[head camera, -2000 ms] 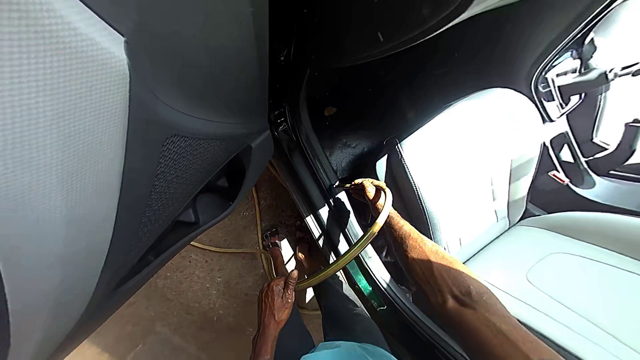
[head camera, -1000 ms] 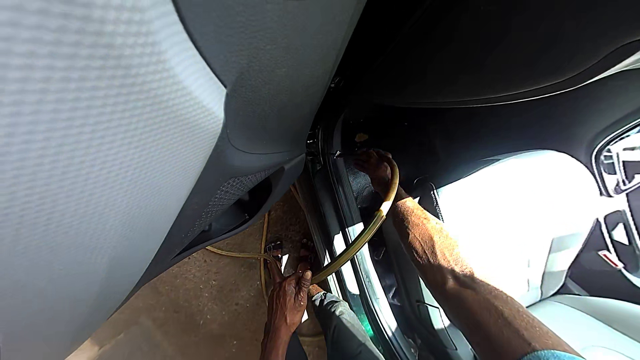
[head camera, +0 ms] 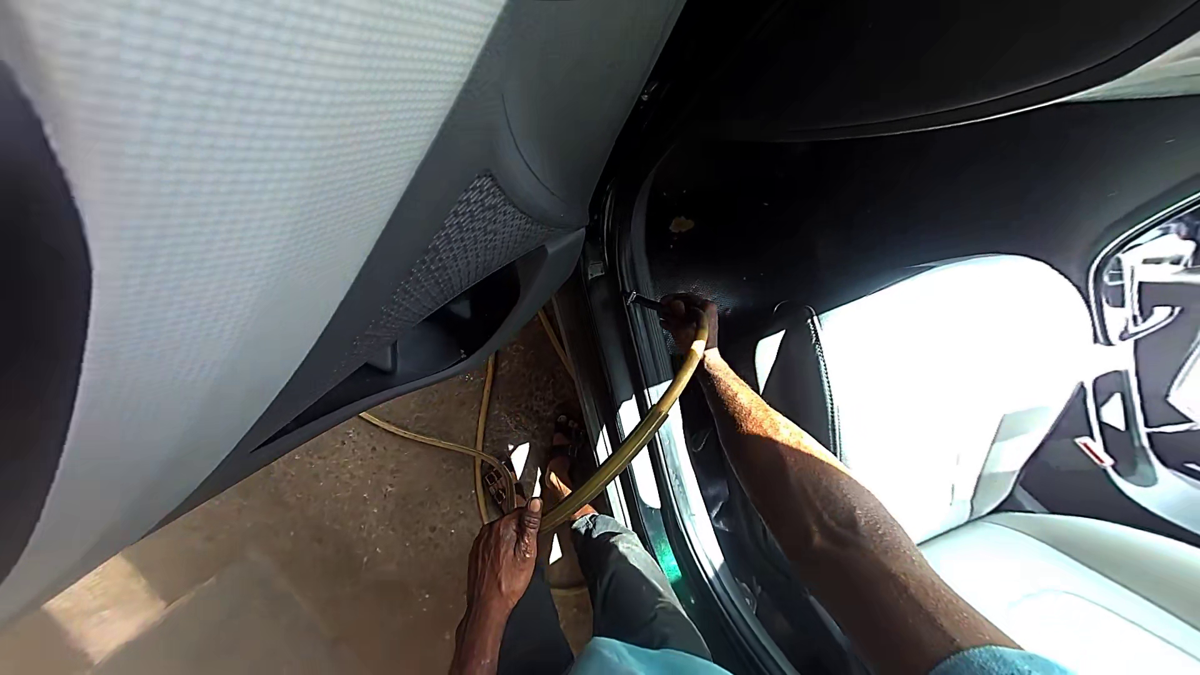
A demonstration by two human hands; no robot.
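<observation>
A yellow hose (head camera: pixel 647 429) arcs across the car's door sill between my two hands. My left hand (head camera: pixel 506 553) grips the hose low in the view, above the ground beside my legs. My right hand (head camera: pixel 692 323) reaches in over the sill to the dark footwell and is closed around the hose's end. A short dark nozzle (head camera: pixel 643 300) sticks out of the right hand toward the sill. The fingers of the right hand are in shadow and partly hidden.
The car door (head camera: pixel 281 187) stands open on the left, with a door pocket (head camera: pixel 450 328) along its lower edge. Light-coloured seats (head camera: pixel 947 394) are on the right. More hose (head camera: pixel 422 438) lies on the ground (head camera: pixel 366 544) near my feet. The door sill (head camera: pixel 656 450) runs between ground and cabin.
My right hand has turned, so its back and fingers now lie deeper in the shaded footwell. My left hand keeps its hold on the hose. The view has shifted toward the door.
</observation>
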